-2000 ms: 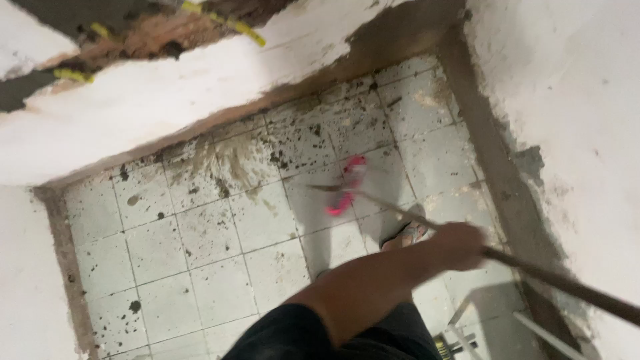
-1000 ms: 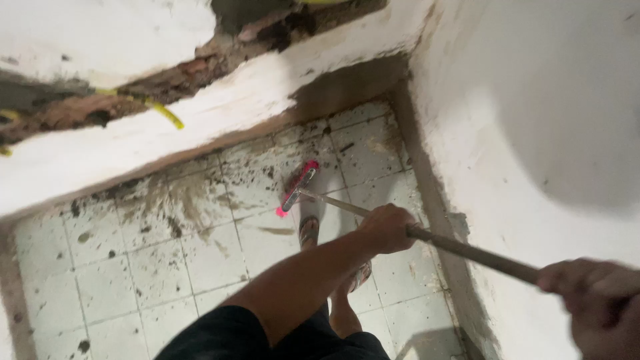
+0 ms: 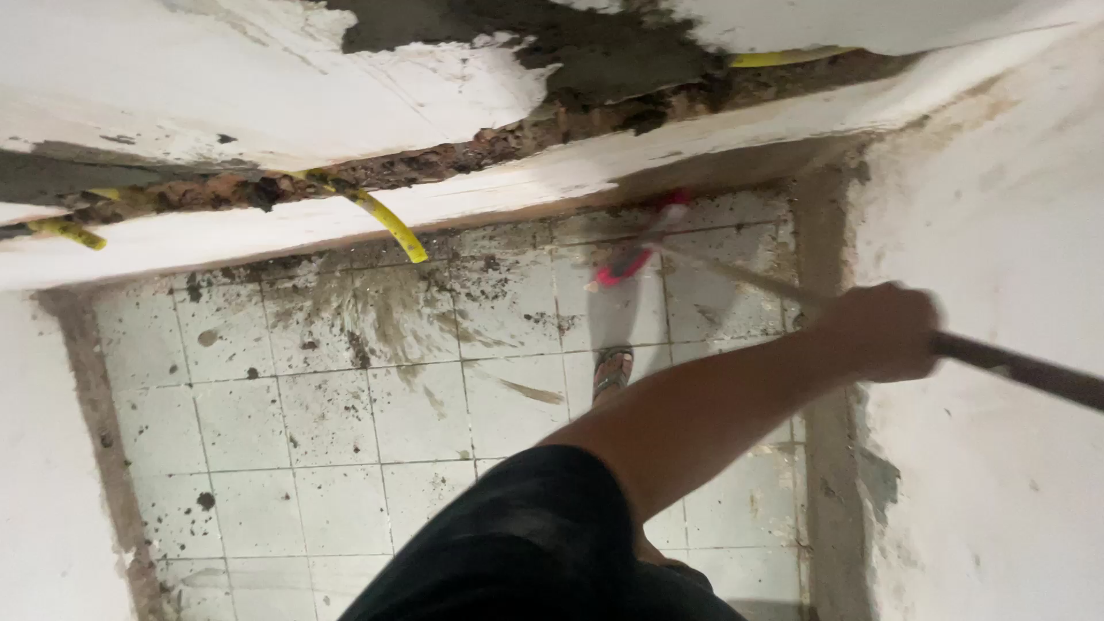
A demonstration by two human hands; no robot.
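Note:
My left hand (image 3: 888,333) is closed around the long handle (image 3: 1018,366) of a broom. The handle runs from the right edge down to the floor, where the pink broom head (image 3: 623,269) lies slanted on the tiles near the back wall, blurred. My left arm crosses the lower middle from a black sleeve. My right hand is outside the frame. Below the broom head, a foot in a sandal (image 3: 613,366) shows on the white floor tiles (image 3: 423,414). Dark crumbs and grey-brown smears (image 3: 379,315) lie on the tiles left of the broom.
Yellow conduit (image 3: 388,226) sticks out of a rough channel (image 3: 483,153) cut in the back wall. White walls close in at left and right, with brown mortar strips (image 3: 824,397) along their feet. Small dark lumps (image 3: 205,500) dot the floor at left.
The broom head has moved away from my feet, closer to the back wall. My right hand, seen on the handle one second ago, has left the view. The view has shifted.

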